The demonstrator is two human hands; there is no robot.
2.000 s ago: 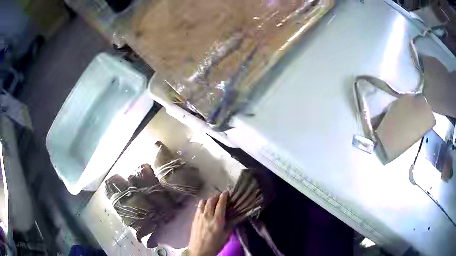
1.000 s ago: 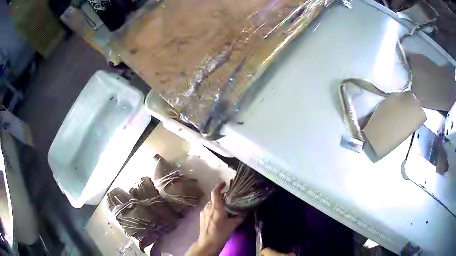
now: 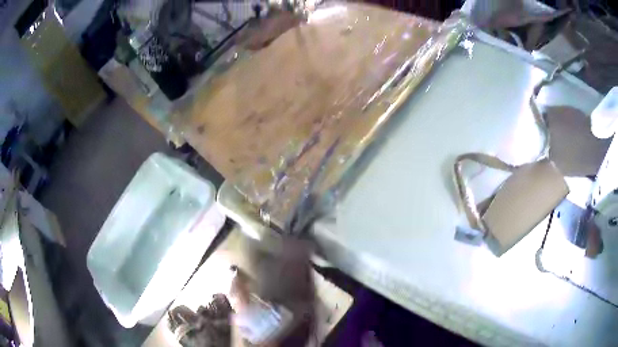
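Note:
A brown panel stack (image 3: 291, 274), strongly blurred, is over the pale board just left of the table's front corner. My left hand (image 3: 240, 301), also blurred, is at the stack's left side and appears closed on it; its fingers are not distinct. Tied brown bundles (image 3: 203, 322) lie on the board at the bottom left, partly cut off by the picture's edge. A small pale patch at the bottom edge may be part of my right hand (image 3: 370, 338); its fingers and anything in them cannot be made out.
An empty white tub (image 3: 152, 237) stands at left. A plastic-wrapped board (image 3: 271, 122) overhangs the white table (image 3: 400, 203). A loose panel (image 3: 525, 207), a curled tie strip (image 3: 467, 186) and a small label (image 3: 469, 235) lie near the sewing machine (image 3: 605, 196) at right.
The view has tilted up, so the tub and bundles sit lower. My left hand and the panel stack have moved from beside the lap, left and forward over the board. My right hand has mostly dropped out of view.

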